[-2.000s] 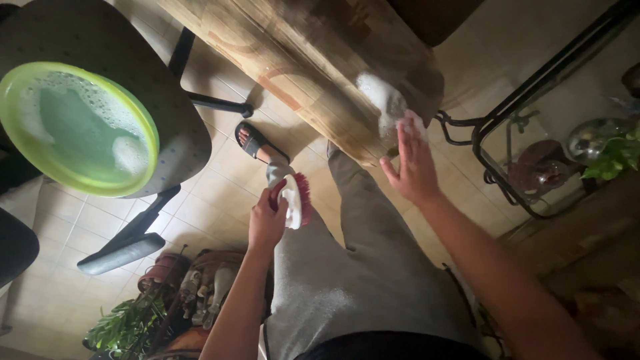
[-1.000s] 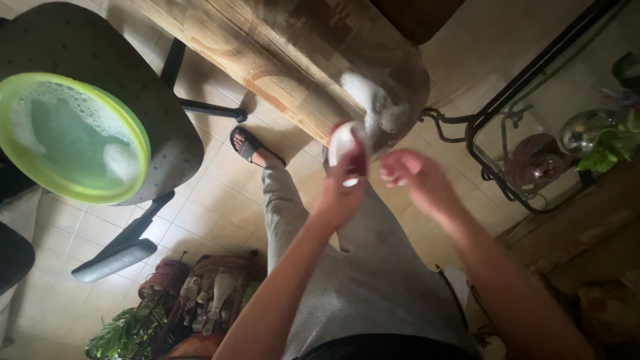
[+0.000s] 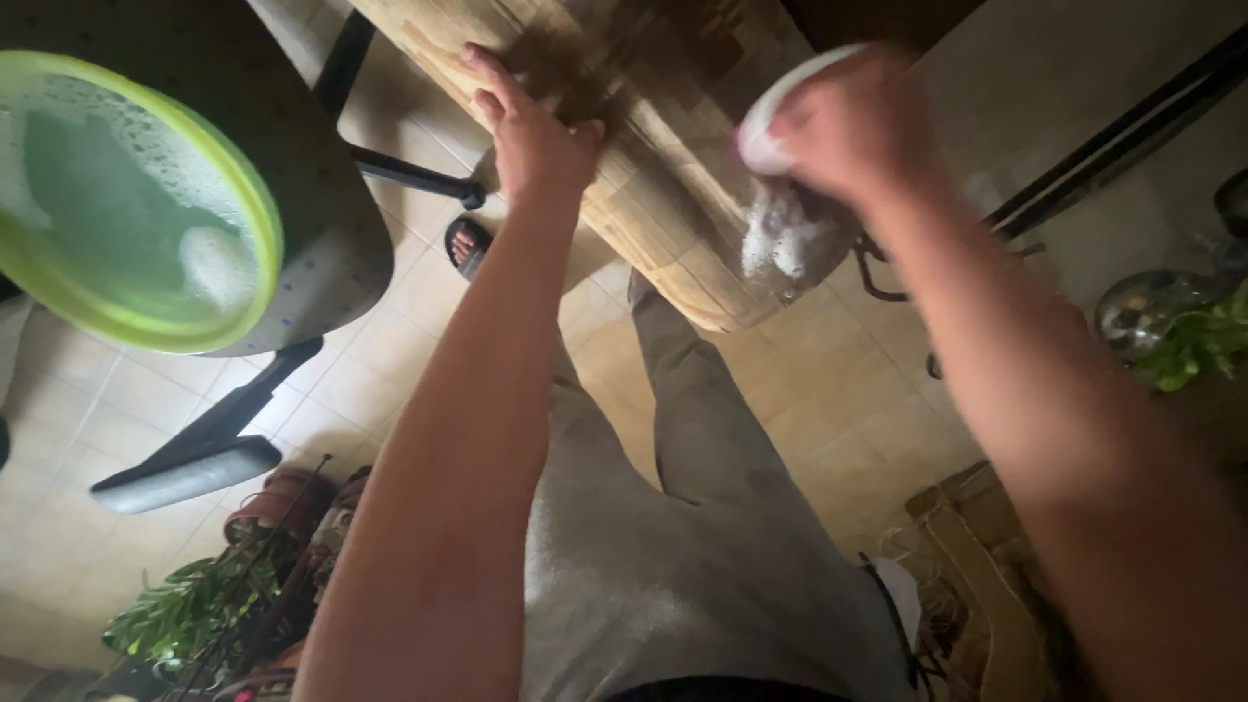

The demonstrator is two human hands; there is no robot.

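Note:
My right hand [image 3: 848, 127] is closed on a white-backed scrub brush [image 3: 785, 107], blurred, over the right end of a patterned upholstered armrest [image 3: 663, 229]. Just below the brush, white suds [image 3: 780, 239] lie on the armrest's rounded end. My left hand [image 3: 546, 146] rests on the armrest's upholstery with fingers spread and holds nothing. A lime-green basin [image 3: 268, 234] of foamy water stands at the left, on a dark office chair's seat [image 3: 341, 263].
The chair's black armrest [image 3: 190, 473] sticks out below its seat. Potted plants [image 3: 195, 604] stand at lower left. A black metal frame [image 3: 1102, 136] and a glass bowl [image 3: 1150, 307] beside green leaves are at the right. Pale tiles cover the floor.
The brush, in my left hand earlier, is now in my right hand over the armrest's end. My left hand has moved up onto the upholstery.

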